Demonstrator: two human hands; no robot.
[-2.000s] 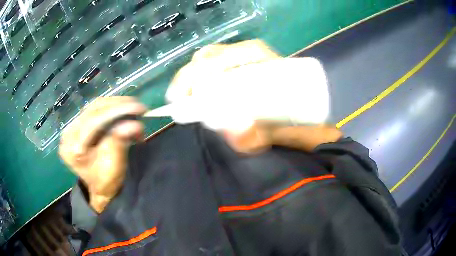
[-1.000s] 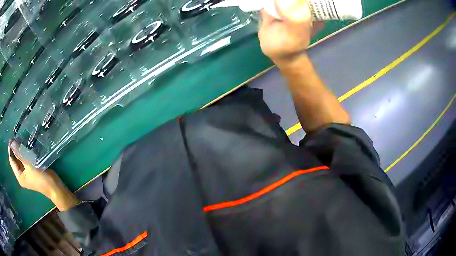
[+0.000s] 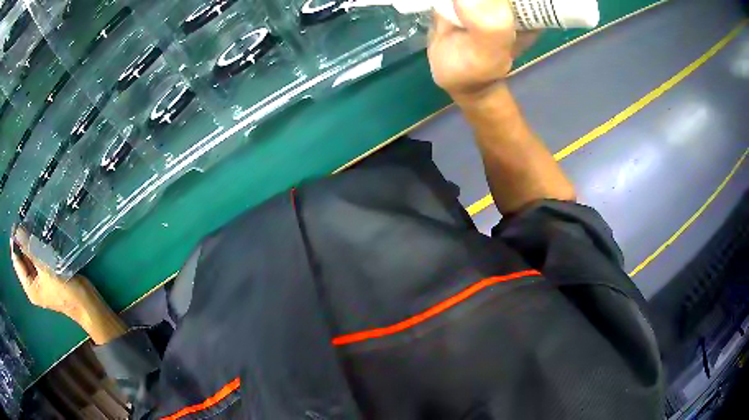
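Observation:
My right hand point(image 3: 476, 49) grips a white squeeze bottle point(image 3: 550, 12) at the top of the view. The bottle lies sideways, its thin nozzle pointing left to a round black-and-silver part point(image 3: 330, 8) in the near right pocket of a clear blister tray point(image 3: 246, 123). Whether the tip touches the part is too small to tell. More such parts, like this one point(image 3: 245, 51), sit in rows of pockets. My left hand point(image 3: 51, 283) is at the tray's left corner, fingers at its edge; some fingers are hidden under or behind the clear plastic.
The tray lies on a green bench mat point(image 3: 271, 160), with a small pale label point(image 3: 359, 70) at its near edge. Brown slatted boards point(image 3: 86, 385) stand below the bench at lower left. Shiny clear material point(image 3: 12, 353) shows at the left rim. Grey floor point(image 3: 657, 139) has yellow lines.
Two seconds ago both hands were over the bench edge before my body. Since then my right hand moved up with the bottle to the tray, and my left hand moved to the tray corner.

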